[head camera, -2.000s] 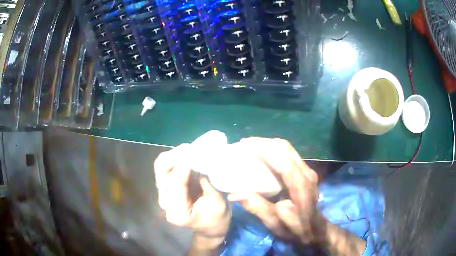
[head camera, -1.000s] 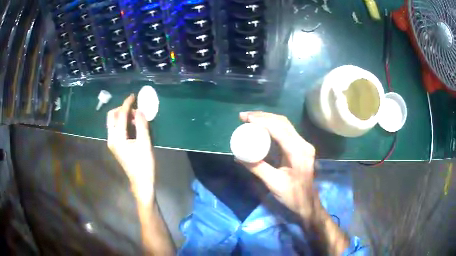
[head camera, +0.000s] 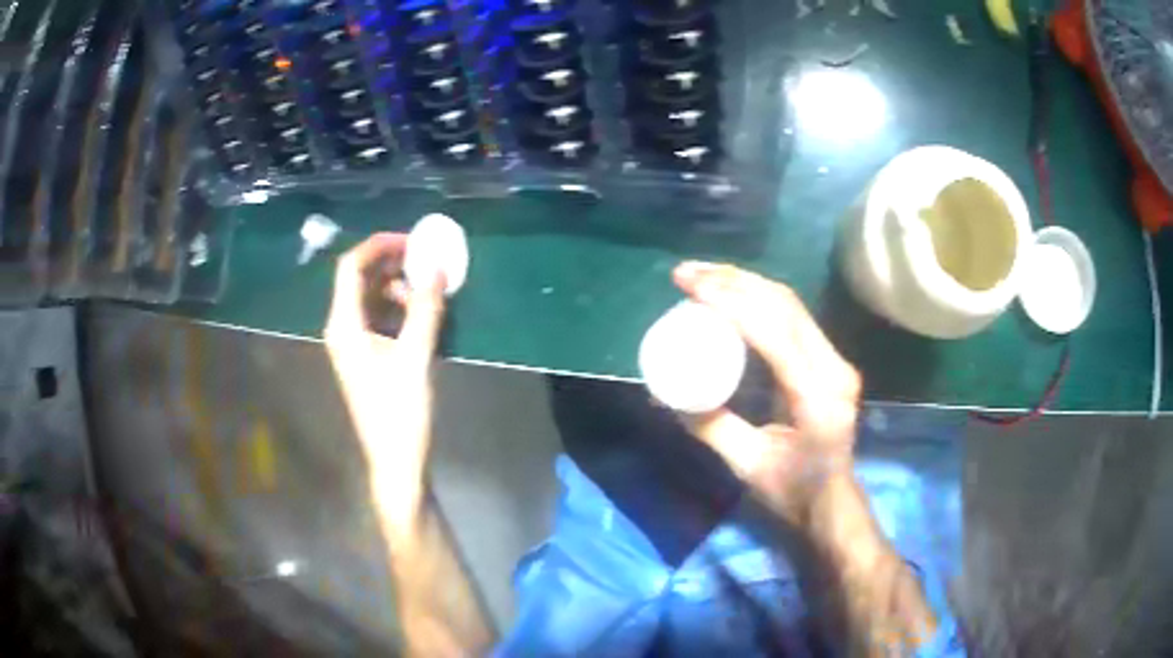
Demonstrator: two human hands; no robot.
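Note:
My left hand [head camera: 382,302] holds a white disc or cap [head camera: 437,255] between thumb and fingers, at the bench's front edge below the tray. My right hand [head camera: 785,386] holds a white bottle [head camera: 692,357], seen end-on as a round shape, at the bench edge. The two pieces are apart. A small white nozzle tip [head camera: 318,237] lies on the green mat, left of my left hand. A cream wide-mouth jar [head camera: 936,244] stands open at the right, yellowish inside. Its white lid [head camera: 1057,280] is beside it.
A clear blister tray [head camera: 566,186] with black parts and small metal bits lies at the back. Ridged trays [head camera: 84,167] are at the left. An orange-red fan [head camera: 1132,116] is at the far right. A thin red cable [head camera: 1057,383] hangs over the bench edge near the lid.
Two seconds ago my hands were together around the white bottle. They are now apart, the left with the disc, the right with the bottle. In the last second the view shifted slightly.

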